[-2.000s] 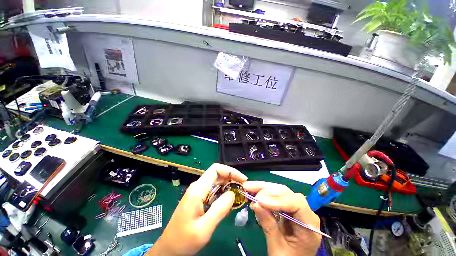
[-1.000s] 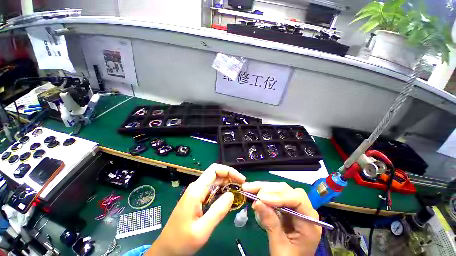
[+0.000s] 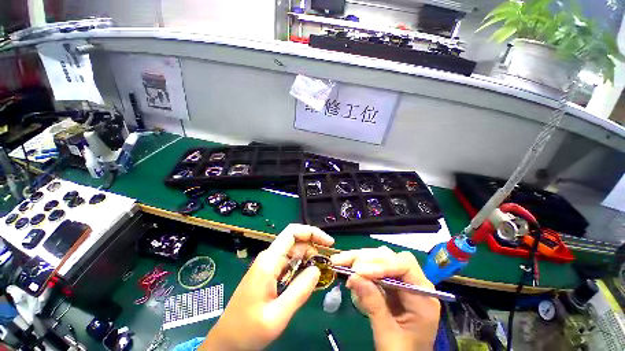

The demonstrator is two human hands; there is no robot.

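My left hand (image 3: 268, 295) holds a small round watch case (image 3: 325, 276), dark-rimmed with a gold-yellow inside, between thumb and fingers above the green mat. A second dark piece sits against it in the same hand, partly hidden by the fingers. My right hand (image 3: 392, 291) holds thin silver tweezers (image 3: 401, 283) in its fingertips. Their tip is at the right rim of the case; whether it touches an inner part cannot be told. The tweezers' rear end points right.
Black compartment trays (image 3: 370, 223) with watches stand on the raised green shelf (image 3: 274, 218). A blue air-line tool (image 3: 449, 259) hangs right of my right hand. A white dropper bottle (image 3: 332, 299), pen (image 3: 332, 339), clear dish (image 3: 197, 272) and dotted sheet (image 3: 194, 306) lie on the mat.
The tweezers' rear end has risen, so they lie flatter. The case and both hands have stayed nearly in place.
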